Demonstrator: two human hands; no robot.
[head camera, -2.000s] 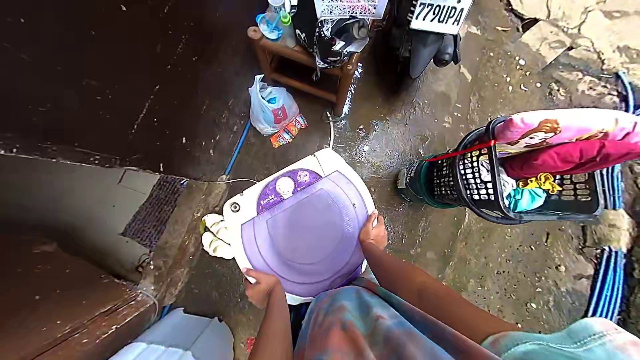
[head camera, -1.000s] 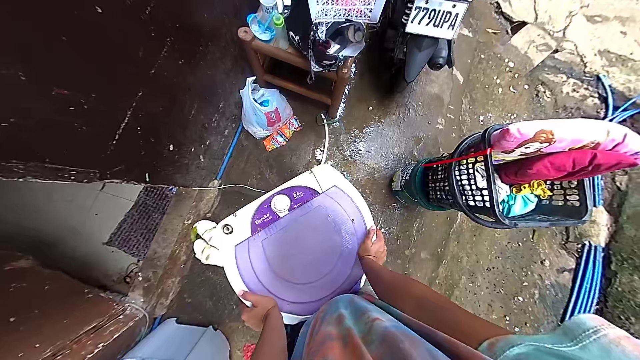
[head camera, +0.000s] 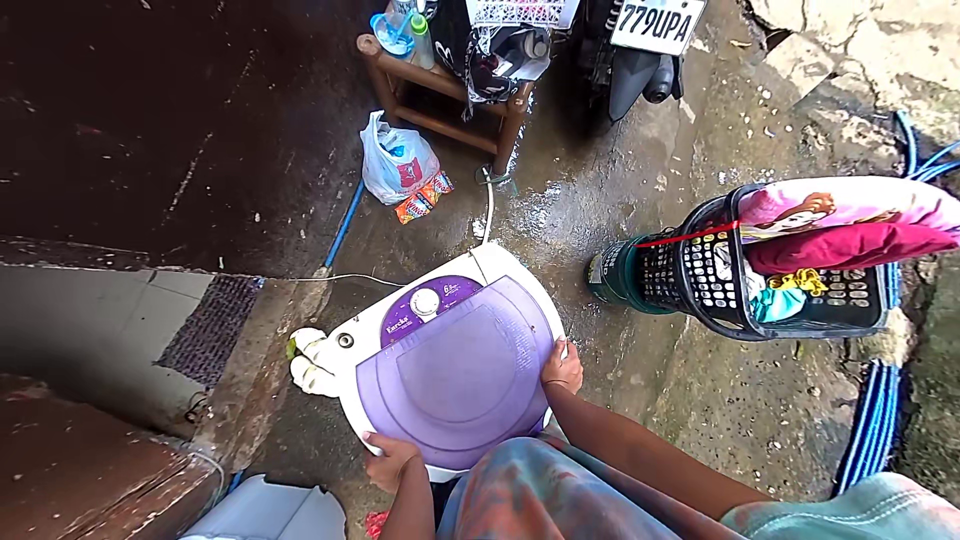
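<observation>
Below me stands a white Eureka washing machine (head camera: 510, 262) with a closed purple lid (head camera: 457, 367) and a round white dial (head camera: 424, 302) on its purple panel. My left hand (head camera: 391, 460) grips the machine's rim at its lower left. On the right side of the rim, my right hand (head camera: 562, 367) is closed around the edge. A white hose (head camera: 490, 210) runs from the back of the machine, and a thin cord (head camera: 352, 277) passes off to the left. The undersides of both hands are hidden.
A black laundry basket (head camera: 817, 330) with clothes and pillows rests by a green bucket (head camera: 622, 277) on the right. Behind are a wooden stand (head camera: 442, 82), a plastic bag (head camera: 397, 161) and a motorcycle (head camera: 637, 75). White slippers (head camera: 311, 364) lie left on wet concrete; blue hose (head camera: 874, 427) lies right.
The washing machine, with both hands on its rim, has turned a little counterclockwise in view since two seconds ago. Both hands keep their places on the rim.
</observation>
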